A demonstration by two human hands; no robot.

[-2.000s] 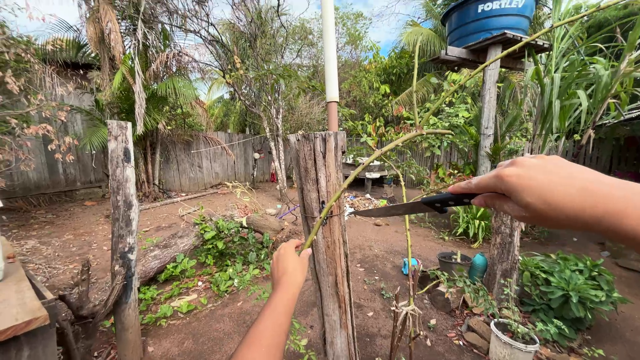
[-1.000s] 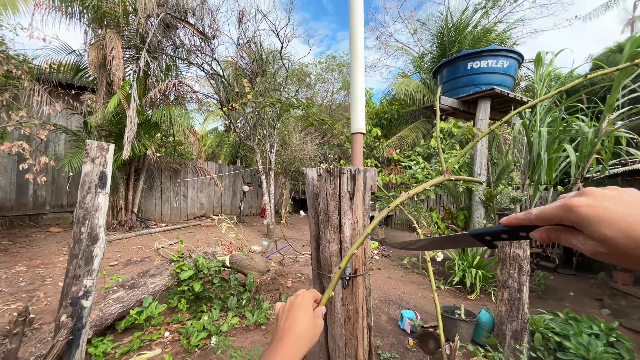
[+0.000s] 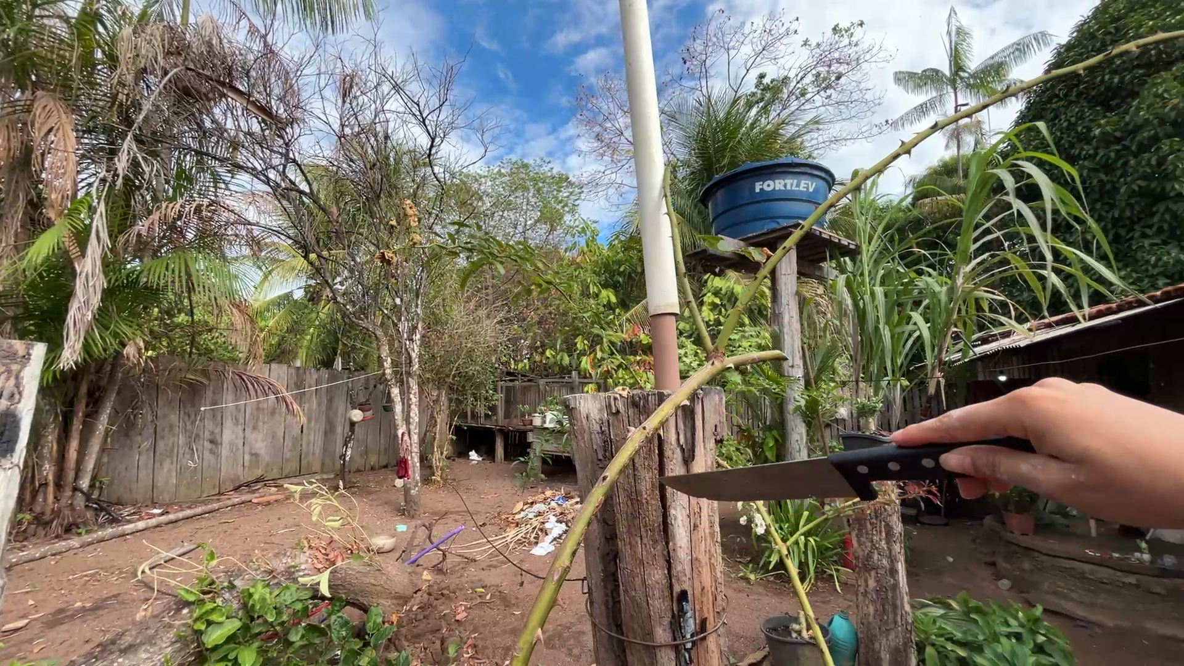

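My right hand (image 3: 1045, 453) is closed around the black riveted handle of a knife (image 3: 768, 479), its blade pointing left across the front of a weathered wooden post (image 3: 647, 518). A long thorny green stem (image 3: 606, 476) rises from the bottom edge, passes in front of the post and forks near its top, one branch reaching the upper right. Beside the fork is a short stub end. The blade tip lies right of the stem, with a gap in the picture. My left hand is out of view.
A white pipe (image 3: 649, 166) rises behind the post, which has wire around it. A second post (image 3: 881, 583) stands at right near a potted plant (image 3: 795, 638). Leafy growth (image 3: 287, 620) and a log are lower left; a blue water tank (image 3: 768, 196) stands beyond.
My left hand, holding the stem's lower part in both earlier frames, is out of view now. The view has tilted up. The knife remains in my right hand.
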